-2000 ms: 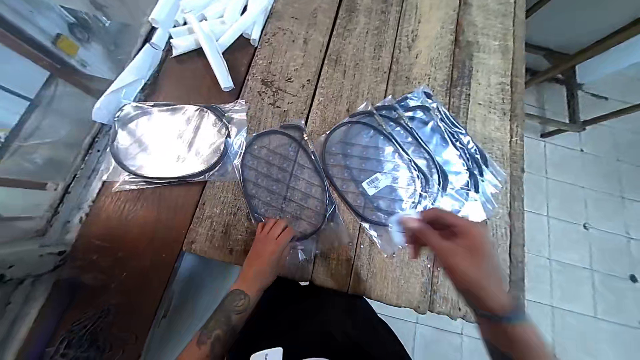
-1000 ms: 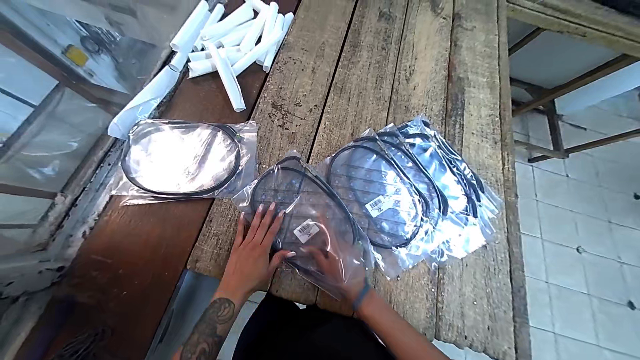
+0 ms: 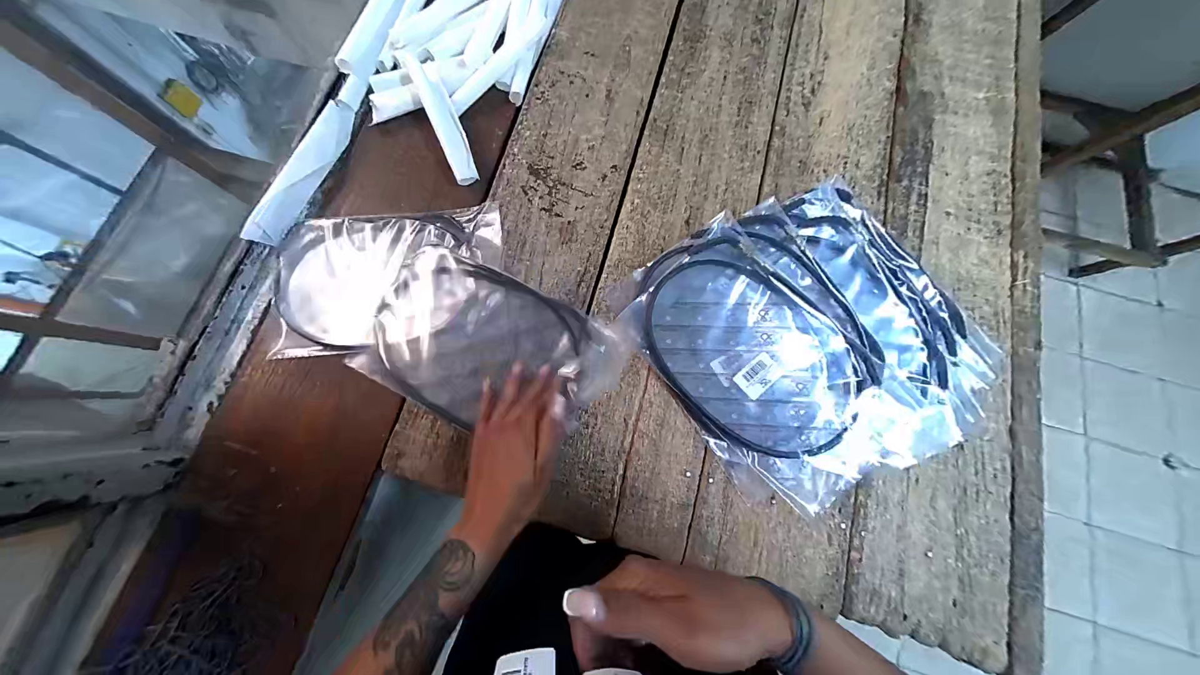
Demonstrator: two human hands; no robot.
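My left hand (image 3: 514, 436) touches the near end of a clear plastic bag with a coiled black cable (image 3: 487, 328), fingers on the film; whether they pinch it I cannot tell. That bag partly overlaps another bagged black coil (image 3: 328, 281) at its left. My right hand (image 3: 670, 609) is low at the table's near edge, by my lap, fingers curled; its grip is hidden. Close by it shows a white label (image 3: 527, 662) bearing writing. Several bagged coils (image 3: 750, 366) lie fanned and overlapping on the right, the nearest with a barcode sticker (image 3: 753, 374).
White rolled tubes (image 3: 441, 122) are heaped at the far left of the plank table (image 3: 562, 187). A window frame (image 3: 216, 347) borders the left side. Dark tangled strands (image 3: 202, 619) lie at lower left. Beyond the table's right edge are a tiled floor and a wooden frame (image 3: 1125, 159).
The bag under both hands a second ago has moved left, onto the left bag, with my left hand on it. My right hand has left it and drawn back to the near edge.
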